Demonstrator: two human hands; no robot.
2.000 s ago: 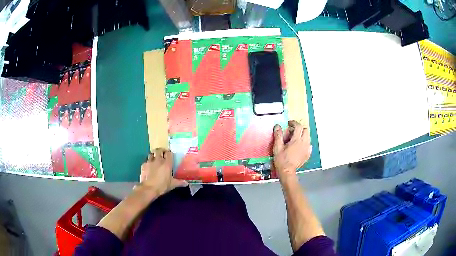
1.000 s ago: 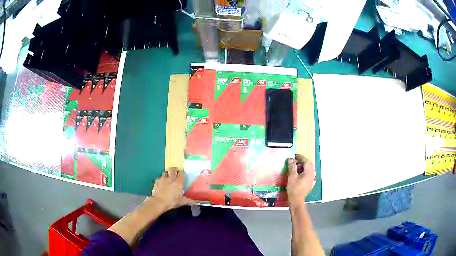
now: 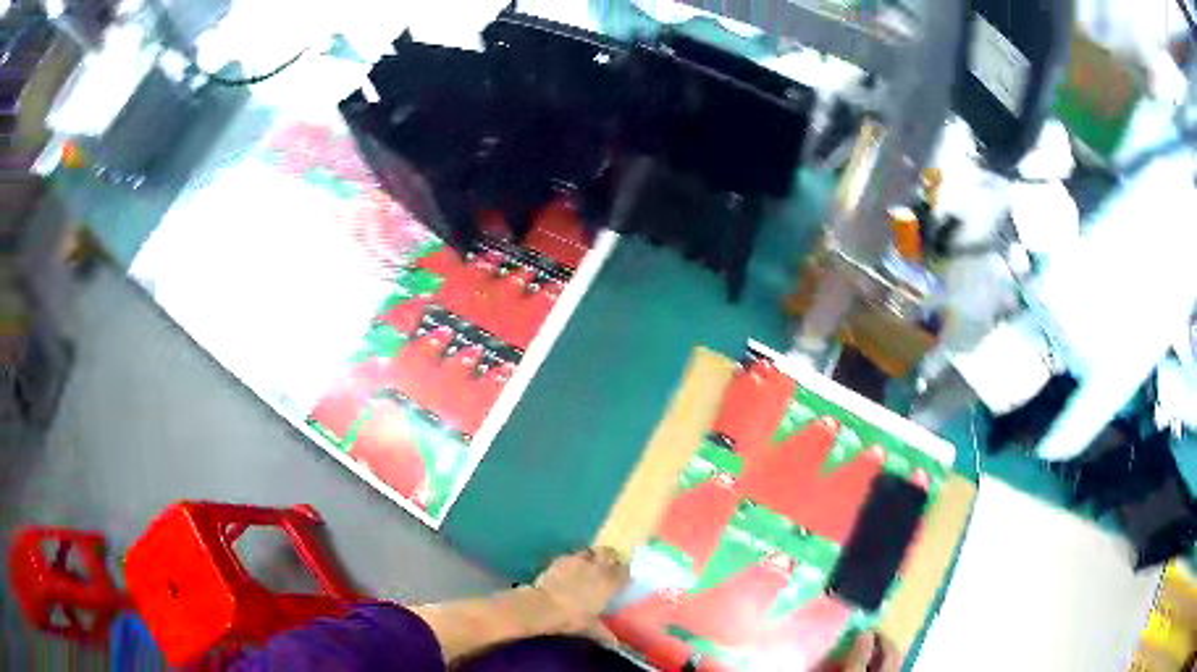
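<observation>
The printed cardboard sheet [image 3: 788,512] with red and green triangles lies on a brown cardboard sheet [image 3: 666,446] on the bench. A black smartphone [image 3: 878,540] lies on its right part. My left hand [image 3: 584,586] rests at the sheet's near left corner; I see nothing in it. My right hand [image 3: 869,652] is at the sheet's near right side, mostly cut off by the bottom edge of the picture, so its grip does not show. The picture is blurred.
Stacked black panels [image 3: 525,125] stand at the back left on a second printed sheet [image 3: 492,328]. More black panels [image 3: 1139,505] are at right, beyond a white board sheet [image 3: 1037,578]. A small cardboard box [image 3: 886,328] is at the back. Red stools [image 3: 197,584] stand on the floor at left.
The view has turned left and tilted, so the printed sheet now shows at lower right and the stacked panels near the top middle. The phone remains on the sheet. My hands stay near its front corners.
</observation>
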